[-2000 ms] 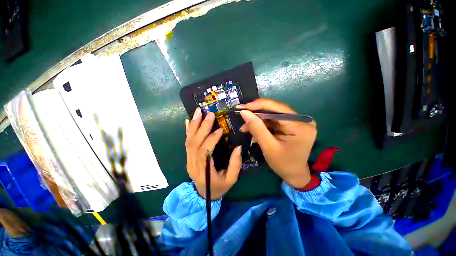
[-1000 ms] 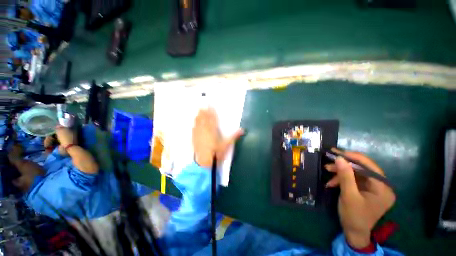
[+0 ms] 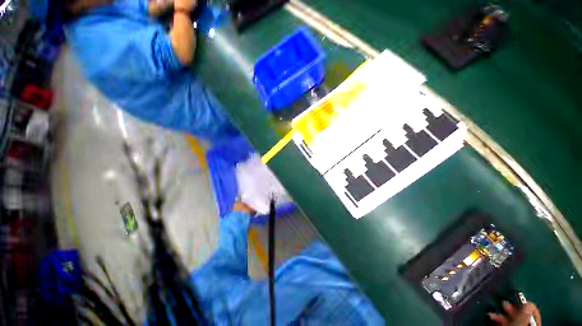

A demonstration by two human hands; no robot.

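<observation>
The phone unit lies at a slant on a black tray at lower right, its board end up and to the right. My right hand is small, cut off by the bottom edge, with the tweezers in it, below the phone. My left hand is low at centre, below the bench edge, at the lower edge of a white sheet over a blue bin. The liner sheet with several black stepped stickers lies on the bench.
Yellow-orange pieces lie on the white sheets. An open blue parts bin stands above them. Another phone unit on a black tray lies beyond the pale edge strip. A person in a blue smock is at upper left.
The view has swung left. My left hand has left the liner sheets on the bench and is now below the bench edge with a white sheet. Black stickers now show on the liner.
</observation>
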